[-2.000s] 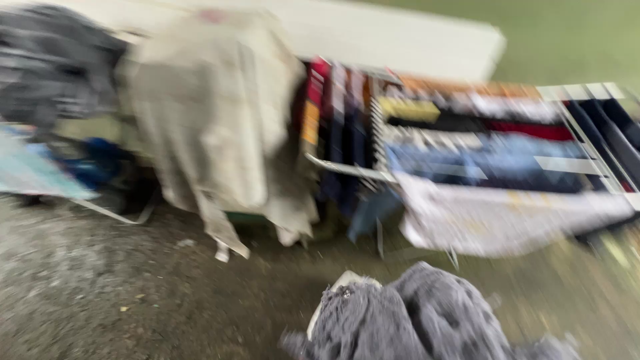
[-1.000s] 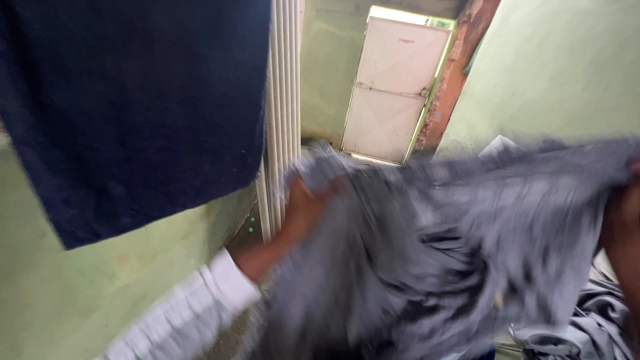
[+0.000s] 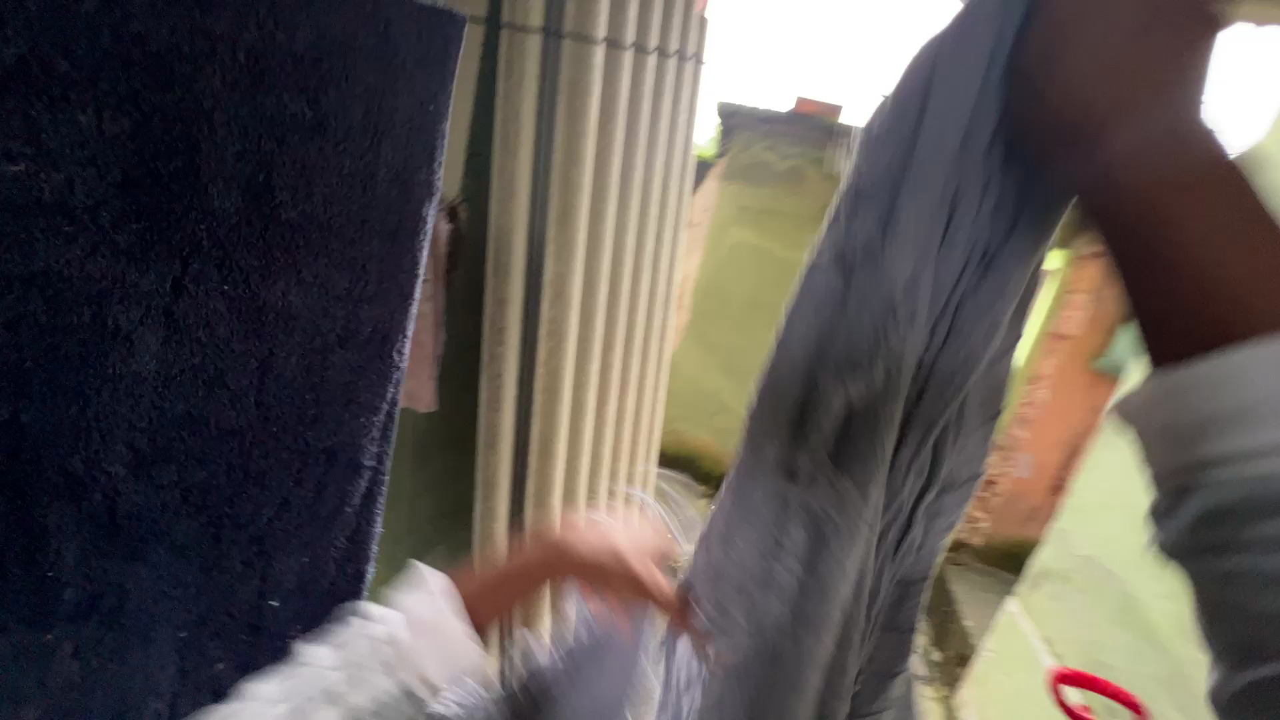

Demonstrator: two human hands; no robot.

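Note:
A grey cloth (image 3: 860, 400) hangs in long folds down the right of centre. My right hand (image 3: 1110, 90), raised at the upper right, grips its top; the fingers are blurred. Lower down, my left hand (image 3: 600, 565) is at the left edge of the cloth, its fingertips against or behind the folds; motion blur hides whether they hold it. More grey fabric (image 3: 590, 660) bunches below that hand.
A dark navy towel-like cloth (image 3: 200, 300) hangs at the left. Beside it stand ribbed pale panels (image 3: 600, 260). Behind are a green wall (image 3: 760, 250), an orange-brown post (image 3: 1050, 400) and a red ring-shaped thing (image 3: 1100, 690) at the lower right.
My right hand has risen, and the grey cloth, stretched sideways between my hands a second ago, now hangs steeply downward. The view has swung from the drying racks to the wall and panels.

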